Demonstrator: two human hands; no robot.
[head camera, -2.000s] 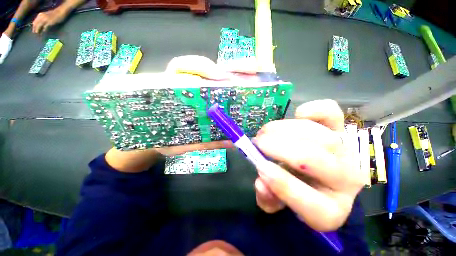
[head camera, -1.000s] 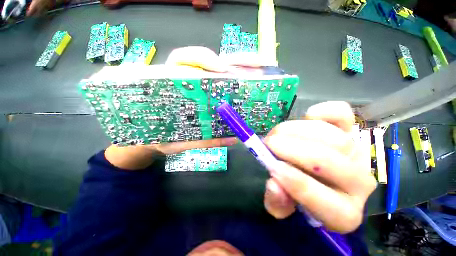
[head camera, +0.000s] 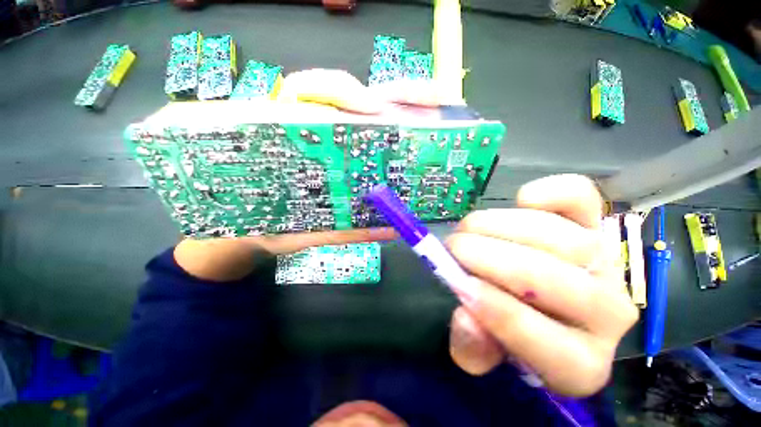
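A green power supply board (head camera: 250, 179) is held up in front of me, its soldered face towards me. My left hand (head camera: 225, 254) holds it, with fingers showing over its top edge and the palm below; part of the hand is hidden behind the board. My right hand (head camera: 542, 283) is shut on a purple marker pen (head camera: 399, 215) with a pale label band. The pen's end overlaps the middle of the board's face; I cannot tell if it touches. A flat white-green reference board (head camera: 330, 263) lies below the held board.
Boards lie on the dark green belt (head camera: 517, 100) at far left (head camera: 106, 77) and right (head camera: 607, 92). Waiting boards (head camera: 388, 60) stand beside a yellow-green bar (head camera: 448, 50). At right are a slanting grey post (head camera: 692, 167), boards on their sides (head camera: 632, 258) and a blue pen-shaped tool (head camera: 657, 283).
The boards on the far belt have shifted right. The pen and my right hand have moved right and slightly down. The other person's hands at top left have left view.
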